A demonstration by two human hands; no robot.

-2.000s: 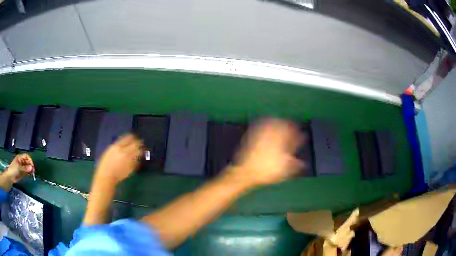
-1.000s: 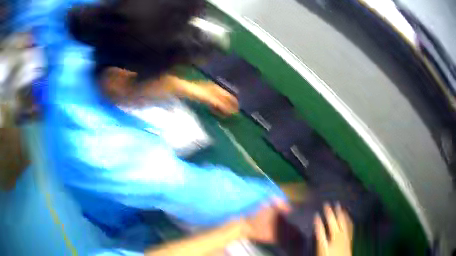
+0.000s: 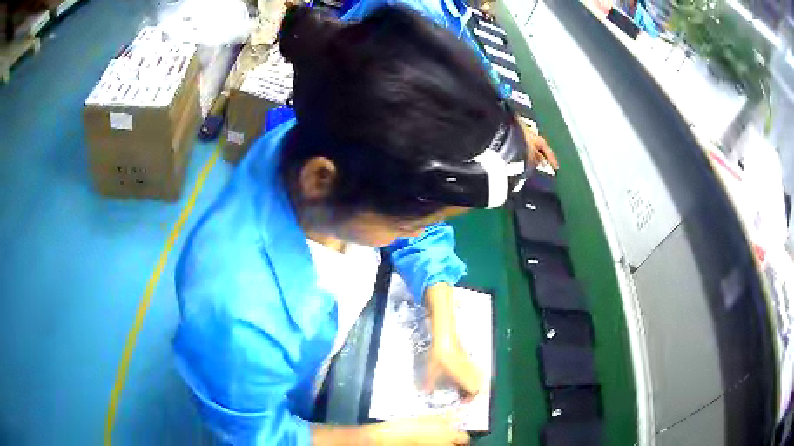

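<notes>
Neither of my hands is in view. Nearest in front of me, a row of open gift boxes lies on the green conveyor [image 3: 615, 383]. Black box bases [image 3: 575, 402] alternate with dark navy lids [image 3: 568, 364], and the bases carry tiny white patches. Left of the row, a dark-rimmed tray of bagged parts [image 3: 477, 348] holds shiny clear and white pieces. A neighbouring worker's hand [image 3: 453, 370] reaches into it, and their other hand [image 3: 422, 430] is at its near edge.
The neighbouring worker in a blue smock [image 3: 235, 305] leans over the tray at centre left. Another worker's hand [image 3: 541, 150] is farther up the line. Filled brown cartons [image 3: 135, 152] stand on the blue floor. A white rail [image 3: 601, 218] and grey panel [image 3: 705, 327] run along the right.
The view has swung left and steadied, showing the neighbour, tray and line. The hands seen over the boxes at the bottom a second ago are no longer there.
</notes>
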